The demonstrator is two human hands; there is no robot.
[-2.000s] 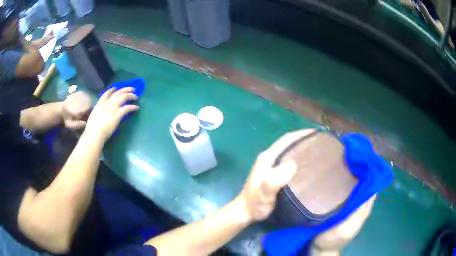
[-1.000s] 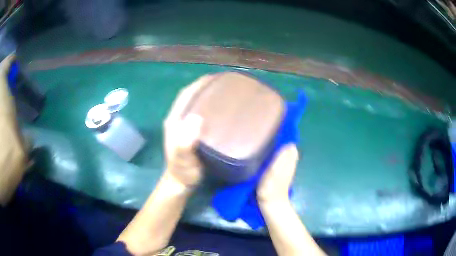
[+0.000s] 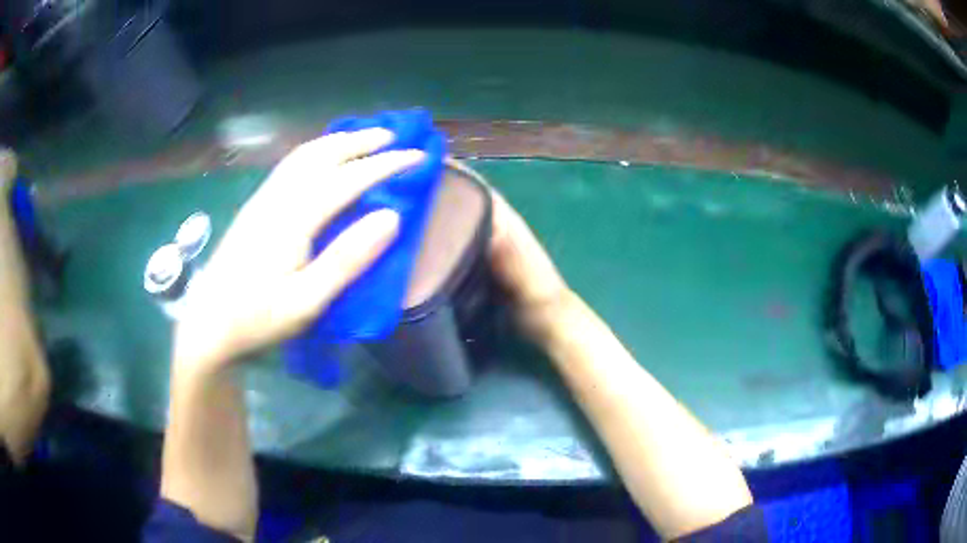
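Note:
A grey speaker [image 3: 429, 355] with a brown wood-grain end panel [image 3: 447, 228] tilts above the green bench in front of me. My left hand [image 3: 302, 239] presses a bright blue cloth [image 3: 398, 239] over the panel's left part and the speaker's left side. My right hand [image 3: 522, 260] grips the speaker's right side; its fingers are partly hidden behind the speaker. The speaker's lower end is near the bench; I cannot tell if it touches.
A white bottle with an open lid [image 3: 166, 267] stands at left, partly behind my left hand. A black padded ring [image 3: 882, 316], another blue cloth [image 3: 943, 302] and a white bottle [image 3: 937, 225] are at right. Another person's arm [image 3: 19, 329] is at the left edge.
The blue cloth has gone from my right hand to my left, from the speaker's right side to its left and top. The speaker has turned and shows more grey side. The view has shifted right.

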